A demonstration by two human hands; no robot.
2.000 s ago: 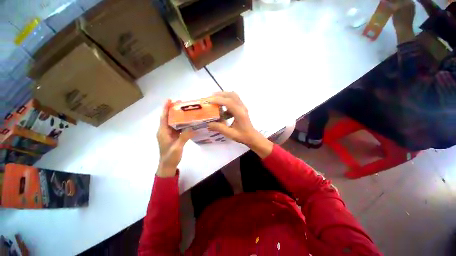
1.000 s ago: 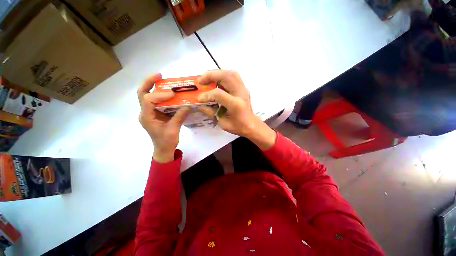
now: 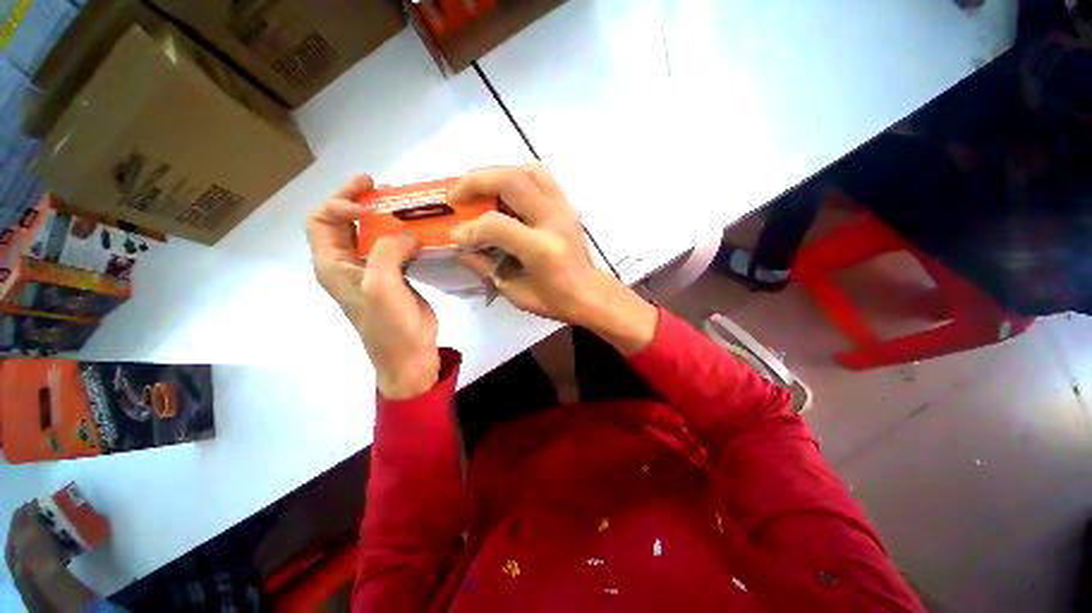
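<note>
An orange-topped product carton (image 3: 413,211) is held over the near edge of the white table, its orange end face with a dark slot turned up toward me. My left hand (image 3: 381,287) grips its left end, with the thumb at the lower edge. My right hand (image 3: 533,246) holds its right end, with fingers on the orange face and the thumb at the lower edge. A small thin dark piece shows under my right fingers; I cannot tell what it is. The carton's lower side is mostly hidden.
Closed brown cartons (image 3: 168,144) stand at the back left. An open carton (image 3: 491,30) is at the top. Orange and black boxes (image 3: 156,405) are on the left. Another person's hand (image 3: 42,557) holds a box at lower left. A red stool (image 3: 892,293) and white ribbon (image 3: 760,359) are at right.
The view has shifted. My left thumb has moved onto the orange face's lower edge. Another person's hand with a box has come into view at lower left, and more white ribbon shows.
</note>
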